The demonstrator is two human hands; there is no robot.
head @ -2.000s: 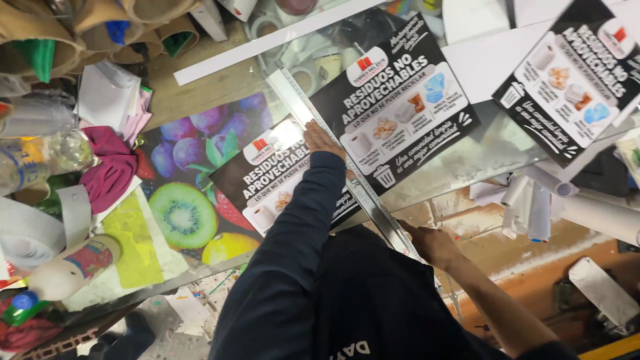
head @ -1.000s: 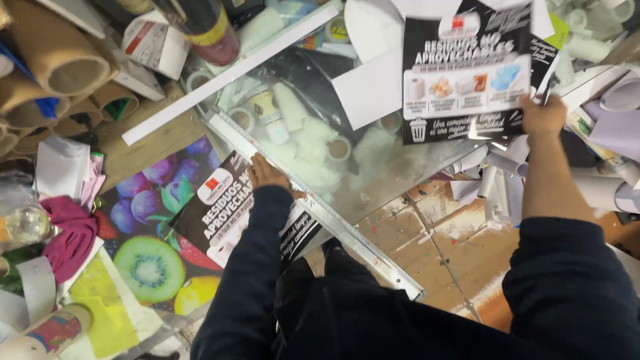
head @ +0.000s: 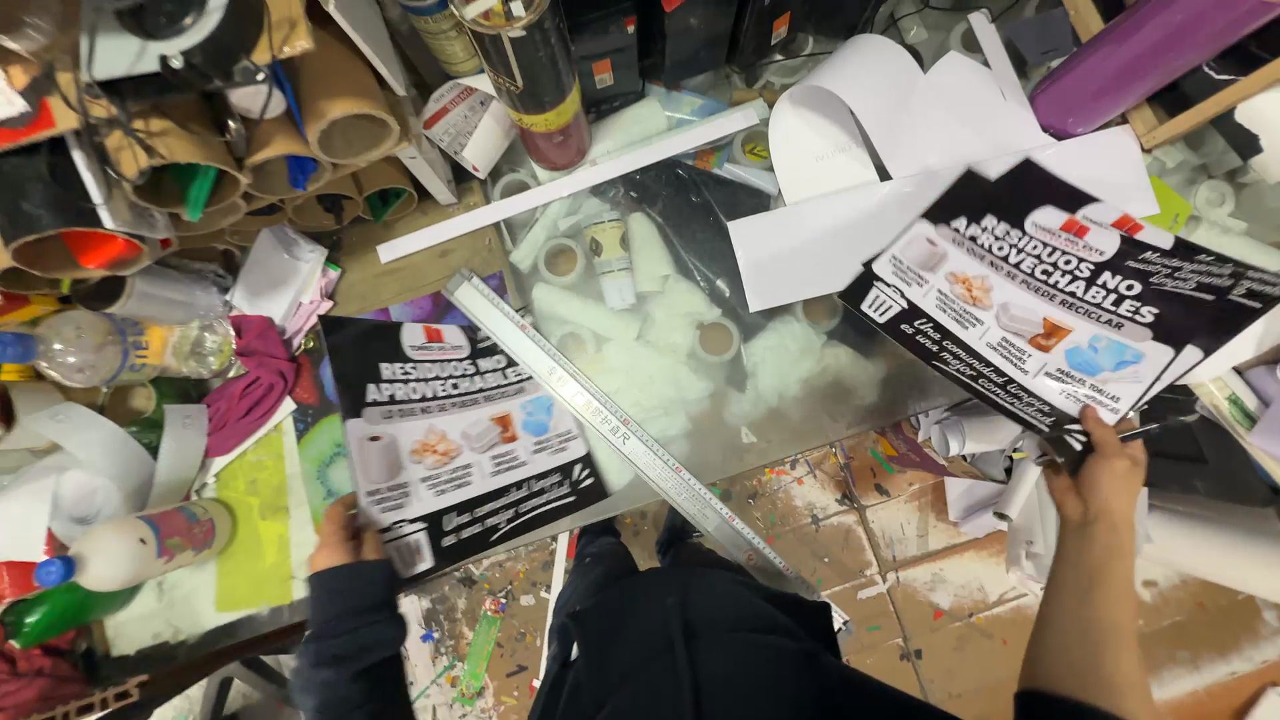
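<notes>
My left hand [head: 345, 535] grips the lower left edge of a black and white printed sign [head: 465, 430], whose right part lies beneath a metal ruler [head: 620, 430]. The ruler runs diagonally over the glass tabletop [head: 700, 400] and past its front edge. At the right, my right hand [head: 1098, 465] is at the bottom edge of several like printed signs [head: 1040, 300], fanned over one another. A thin dark tool [head: 1155, 428] shows at its fingers; which tool it is I cannot tell.
A white strip [head: 570, 180] and curled white sheets [head: 850, 120] lie at the back. Cardboard tubes [head: 345, 110] are stacked at the back left, with a tall can [head: 535, 90] beside them. A white bottle [head: 150, 545] lies at the left. Paper rolls [head: 985, 430] stand below the right edge.
My left hand has left the ruler and now holds the left sign's edge. The sign my right hand carried one second ago is now with the others at the right.
</notes>
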